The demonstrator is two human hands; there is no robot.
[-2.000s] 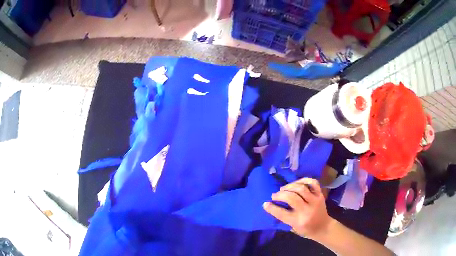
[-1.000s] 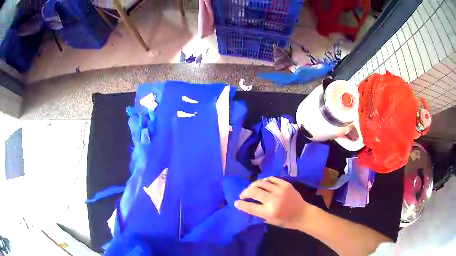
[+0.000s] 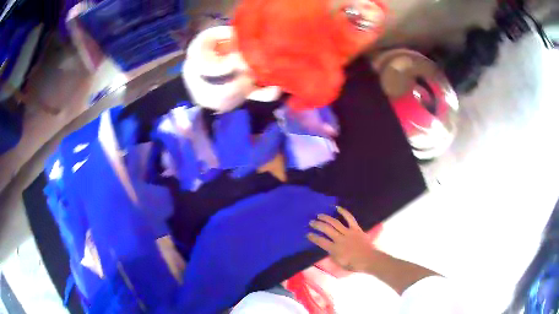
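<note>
My right hand point(image 3: 350, 245) lies with its fingers spread on the right end of a large bright blue cloth panel point(image 3: 251, 230). The panel stretches across the front of the black-covered table point(image 3: 374, 147). The main stack of blue panels point(image 3: 107, 202), with whitish marks and pieces on it, lies to the left. Small blue and lilac pieces point(image 3: 187, 144) and a second little pile point(image 3: 309, 144) lie behind the panel. A tan piece point(image 3: 276, 167) is beside that pile. My left hand is not in view. The view is blurred.
A white jug point(image 3: 214, 76) and a crumpled red plastic bag point(image 3: 294, 46) stand at the table's back edge. A shiny round red and silver object point(image 3: 423, 101) is beyond the right edge. A blue crate point(image 3: 132, 30) is on the floor. Red material shows below the front edge.
The view has swung right. My right hand has moved away from the stack towards the table's right front, and a blue panel now lies stretched out between them.
</note>
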